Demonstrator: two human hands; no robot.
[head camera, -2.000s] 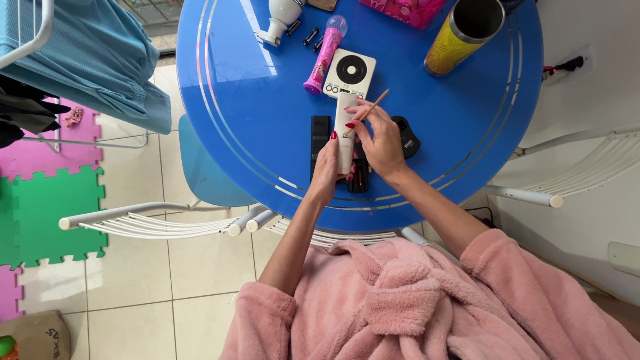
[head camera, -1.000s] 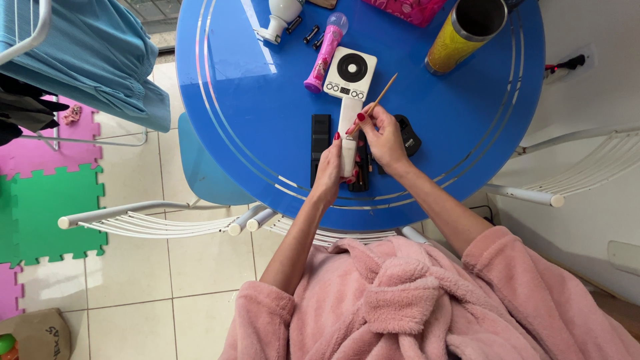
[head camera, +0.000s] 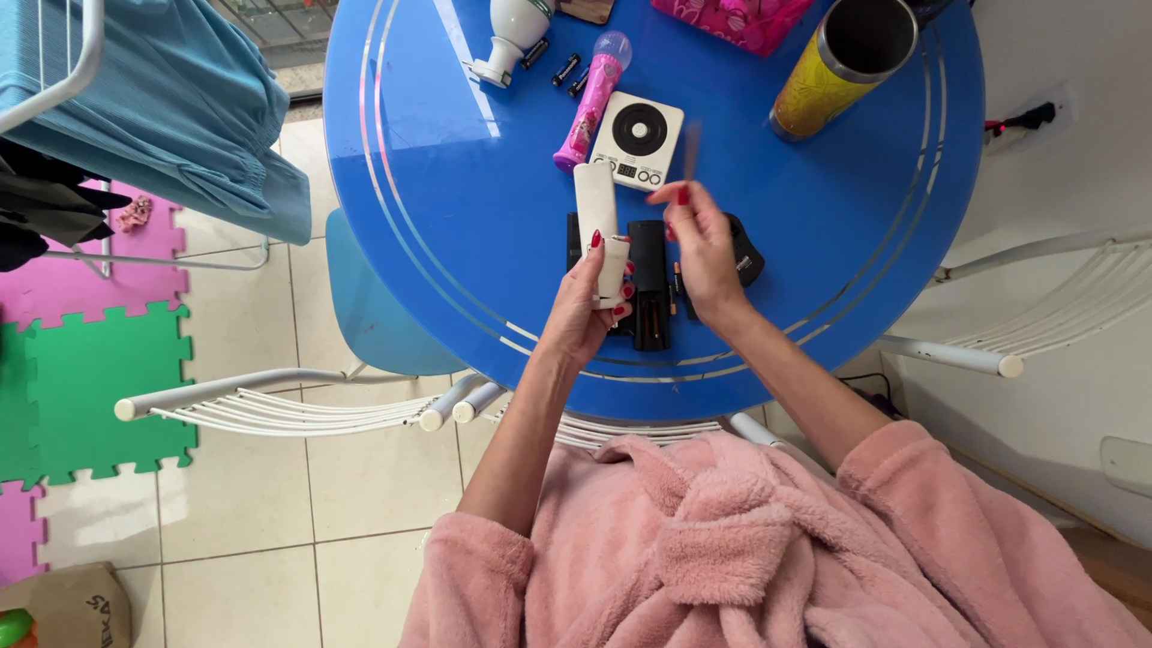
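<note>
My left hand (head camera: 583, 301) holds a white remote control (head camera: 596, 211) upright over the blue table; its cover looks shifted near my thumb. My right hand (head camera: 706, 247) is raised to the right of it, its fingers pinching a thin wooden stick (head camera: 692, 151), blurred by motion. Beneath and between my hands lies a black remote control (head camera: 650, 279) with its battery compartment uncovered, and small batteries (head camera: 674, 288) beside it. Another black device (head camera: 572, 238) is partly hidden by my left hand, and a black rounded object (head camera: 745, 252) by my right.
Past my hands are a white device with a round black dial (head camera: 639, 135), a pink toy microphone (head camera: 589, 112), loose batteries (head camera: 566, 69), a white lamp-like object (head camera: 515, 40), a pink bag (head camera: 738, 20) and a yellow tumbler (head camera: 832, 72). White-framed chairs (head camera: 297, 405) stand around the round table (head camera: 450, 225).
My right hand has moved off the white remote control to the right, with the stick. The black remote control and batteries between my hands show more fully.
</note>
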